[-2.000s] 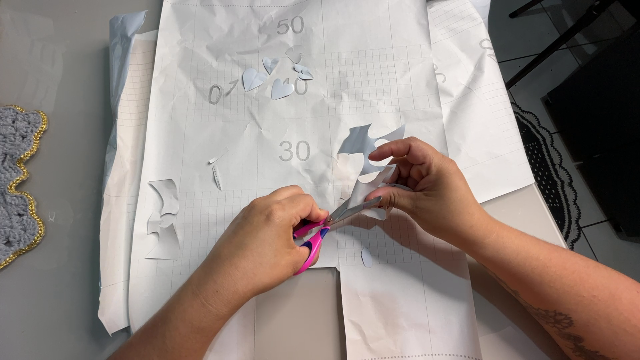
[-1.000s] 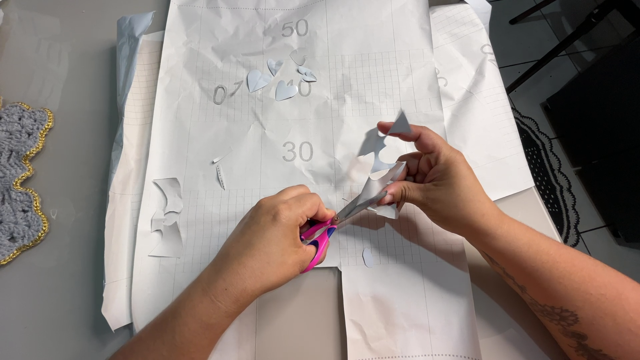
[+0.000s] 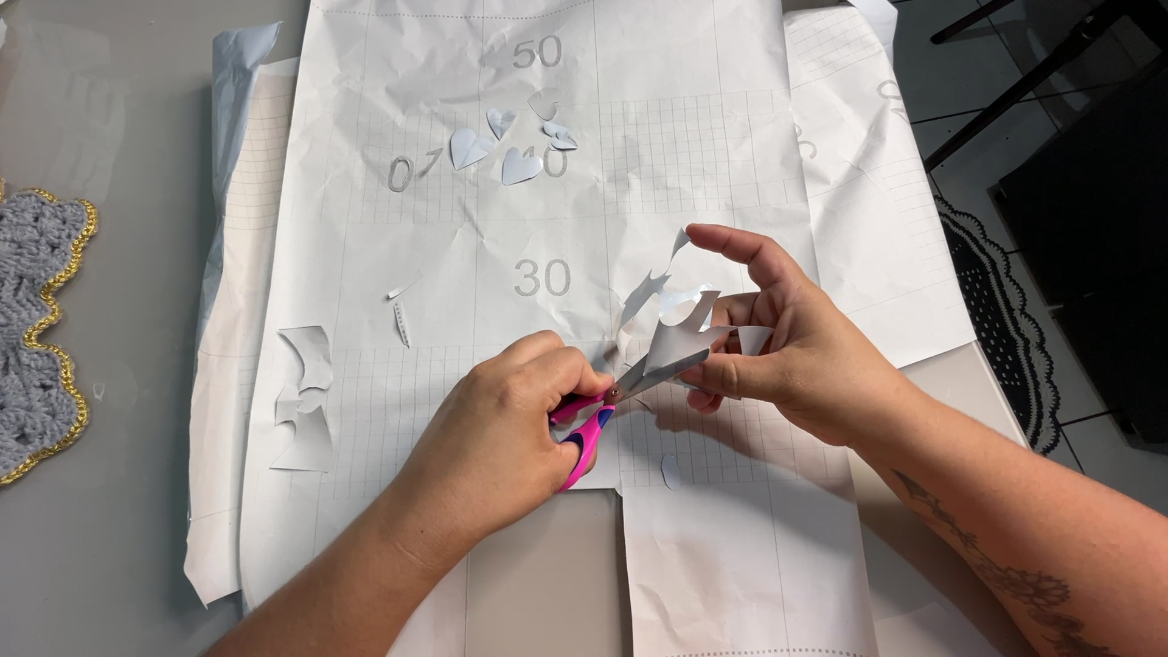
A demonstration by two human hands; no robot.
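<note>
My left hand (image 3: pixel 511 429) grips the pink and dark blue handles of a pair of scissors (image 3: pixel 584 438), whose blades are parted and point up to the right. Between the blades lies a curvy paper offcut (image 3: pixel 675 347), pinched by my right hand (image 3: pixel 776 338) between thumb and fingers. My right index finger is stretched out against a thin tip of that paper. Several small paper hearts (image 3: pixel 521 166) rest on the large printed gridded paper sheet (image 3: pixel 411 274) above the hands. A small rounded paper scrap (image 3: pixel 671 472) lies below the blades.
Cut paper scraps (image 3: pixel 304 438) lie at the sheet's left side, with a narrow paper strip (image 3: pixel 401 322) nearer the middle. A grey crocheted piece with gold edging (image 3: pixel 41 338) is at the far left of the table. Beyond the right edge, a black lacy mat (image 3: pixel 995 319) lies on floor tiles.
The paper offcut in my right hand has changed its angle, and my right index finger now reaches farther out. My left hand stays on the scissors in about the same place.
</note>
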